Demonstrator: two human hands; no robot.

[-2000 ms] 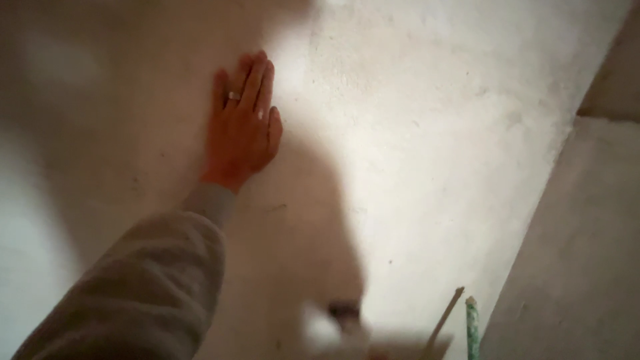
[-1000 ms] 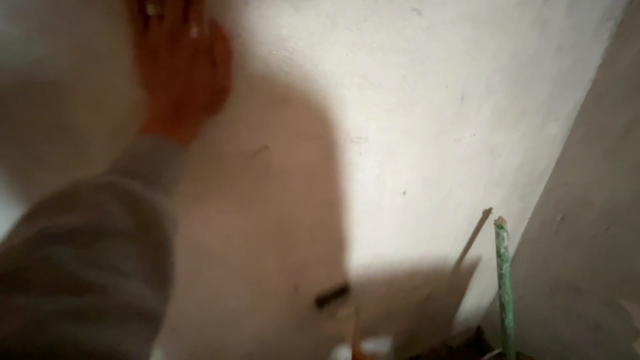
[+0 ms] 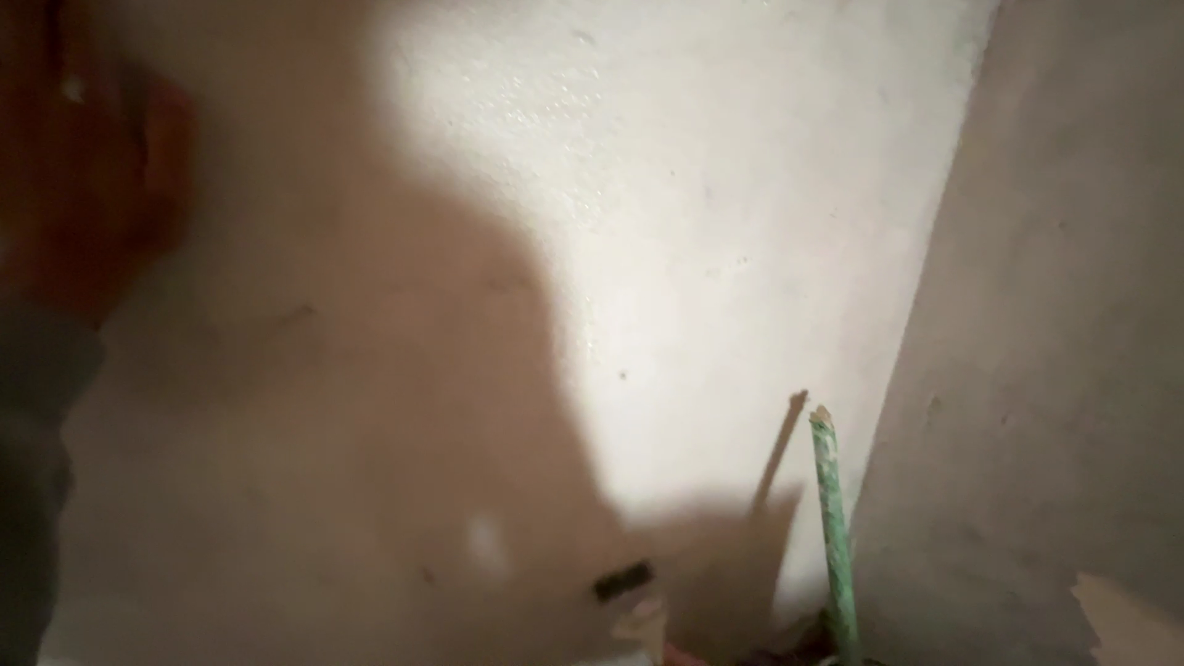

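Note:
My left hand (image 3: pixel 106 185), blurred and in shadow, lies at the left edge with its palm toward the pale wall (image 3: pixel 721 277); nothing shows in it. Its grey sleeve (image 3: pixel 37 388) runs down the edge. Low in the middle is a small blurred tool with a dark, block-like head (image 3: pixel 622 581) and a paler part below it. A reddish patch at the bottom edge beside it may be a bit of my right hand (image 3: pixel 683 655); its grip is hidden. The wall has a shiny, wet-looking patch at the upper middle.
A green, worn stick (image 3: pixel 835 536) stands near the corner, its thin shadow on the wall to its left. A greyer wall surface (image 3: pixel 1045 324) fills the right side. Dark, unclear material lies at the stick's foot. A broad shadow covers the wall's left and lower parts.
The view has shifted, and my left hand now sits farther left in it. More of the green stick shows than two seconds ago. The dark-headed tool remains low in view.

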